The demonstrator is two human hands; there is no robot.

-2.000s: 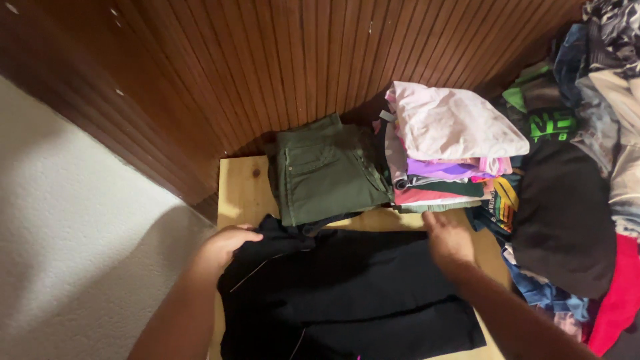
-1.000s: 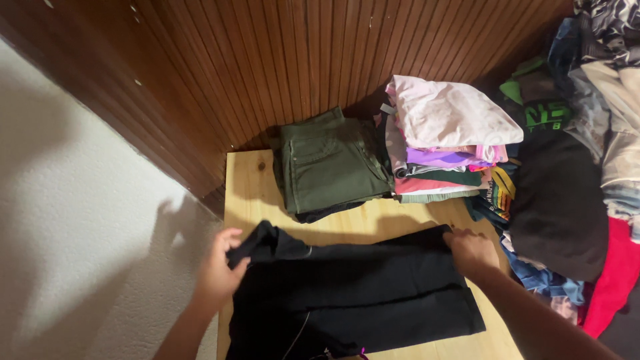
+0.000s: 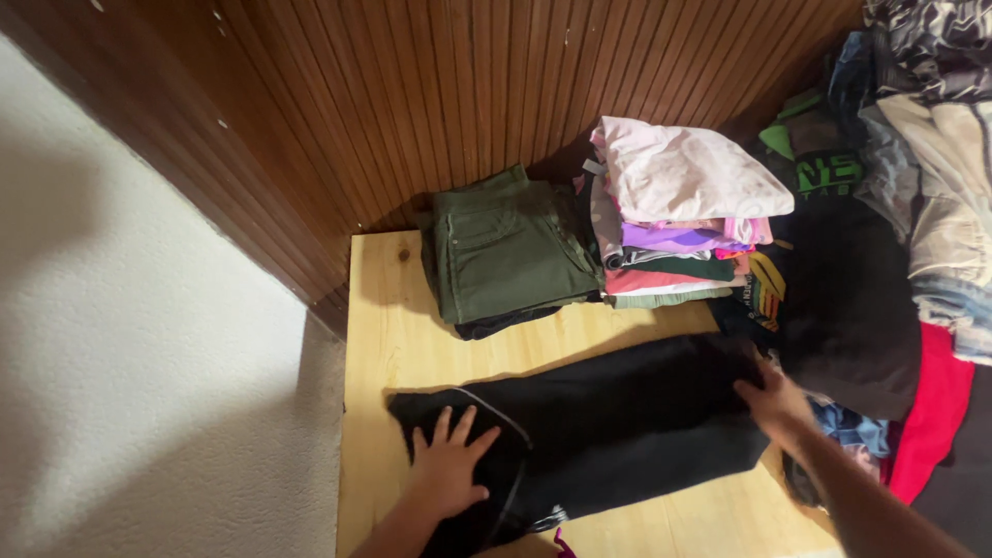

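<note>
A black garment (image 3: 620, 418) with a thin pale seam line lies folded into a long strip on the light wooden board (image 3: 372, 325). My left hand (image 3: 449, 465) rests flat on its left part with the fingers spread. At the right end, my right hand (image 3: 775, 399) has the garment's edge between thumb and fingers. Behind the garment are folded olive-green trousers (image 3: 511, 256) on top of a dark cloth. Beside them stands a stack of folded clothes, with a pale pink garment (image 3: 690, 174) on top.
A large heap of loose clothes lies on the right, with a black garment (image 3: 845, 302), a red cloth (image 3: 934, 411) and beige trousers (image 3: 953, 170). Brown grooved wood panelling (image 3: 465, 101) rises behind the board. A white textured wall (image 3: 155, 349) is at the left.
The black garment has gone from a broad shape to a narrower folded strip. My left hand, which held its upper left corner, now lies flat on it with fingers spread.
</note>
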